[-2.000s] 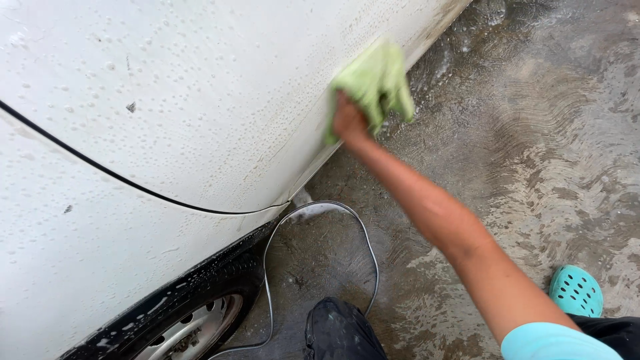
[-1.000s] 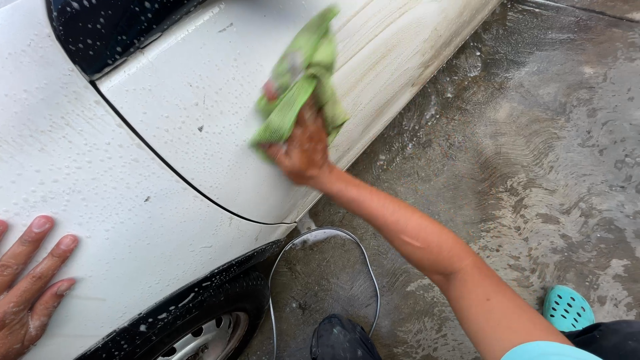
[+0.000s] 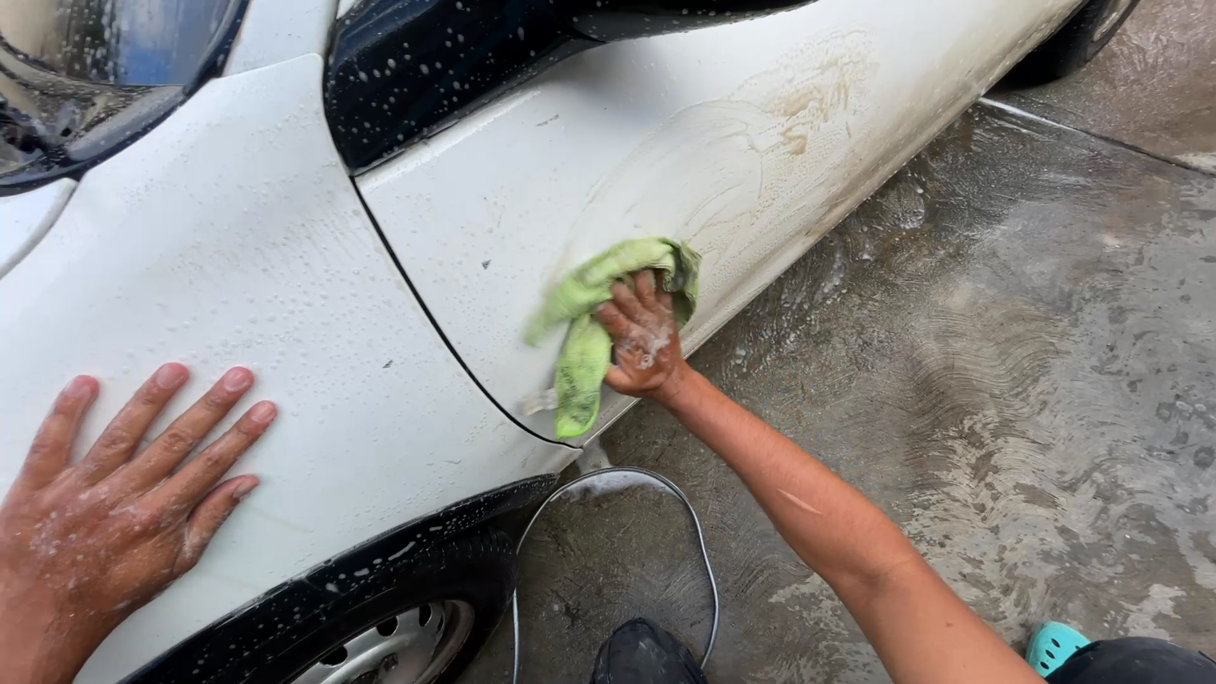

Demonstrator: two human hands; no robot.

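My left hand (image 3: pixel 142 494) rests with spread fingers on the wet front fender (image 3: pixel 237 313) of a white car, holding nothing. My right hand (image 3: pixel 646 337), with suds on its back, presses a green cloth (image 3: pixel 613 275) against the lower front part of the car door (image 3: pixel 494 218). Folds of the cloth hang out on both sides of that hand. Brownish dirt smears (image 3: pixel 807 104) mark the door farther back, and drops cover much of the white paint.
Below the fender is the front wheel (image 3: pixel 399 646) under a black arch trim. A thin hose or cable (image 3: pixel 708 560) loops on the wet concrete floor (image 3: pixel 950 380). A turquoise clog (image 3: pixel 1054 646) stands at lower right. The dark side mirror (image 3: pixel 456 66) juts at the top.
Two seconds ago my left hand was out of view; it came to lie on the fender by one second ago. My right hand has moved the cloth about on the door. The view has shifted.
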